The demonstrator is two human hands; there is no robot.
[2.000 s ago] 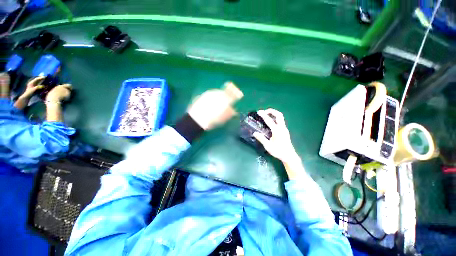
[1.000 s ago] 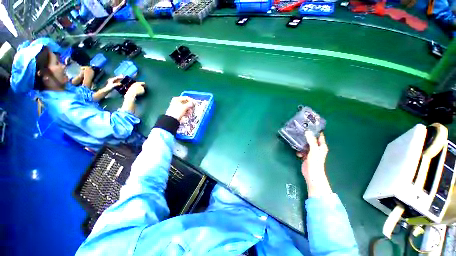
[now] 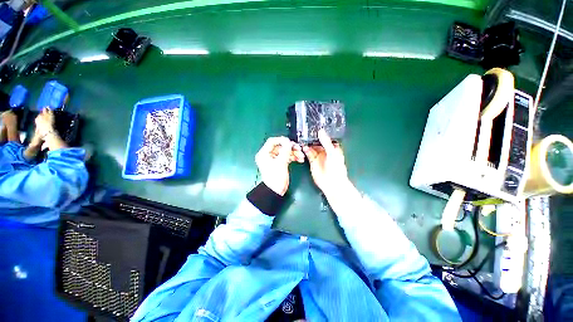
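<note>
A grey-black patterned trail camera (image 3: 320, 118) is held just above the green bench in front of me. My right hand (image 3: 328, 162) grips its near edge, with the thumb on its face. My left hand (image 3: 276, 160) is at the camera's near left corner, fingertips pinched together and close to my right fingers. Whether a small part is between the left fingertips is too small to tell. The blue parts bin (image 3: 183, 141) stands to the left, holding a loose heap of thin silvery parts.
A white tape dispenser (image 3: 446, 135) with tape rolls and cables stands on the right. Open camera housings lie at the back right (image 3: 465, 43) and back left (image 3: 128, 46). Black parts trays (image 3: 103, 264) are left of my lap. Another person's hands (image 3: 47, 131) work at far left.
My left hand has moved right from the blue bin to the camera's near edge. My right hand has turned the camera and brought it in front of me. The view has swung back to the right.
</note>
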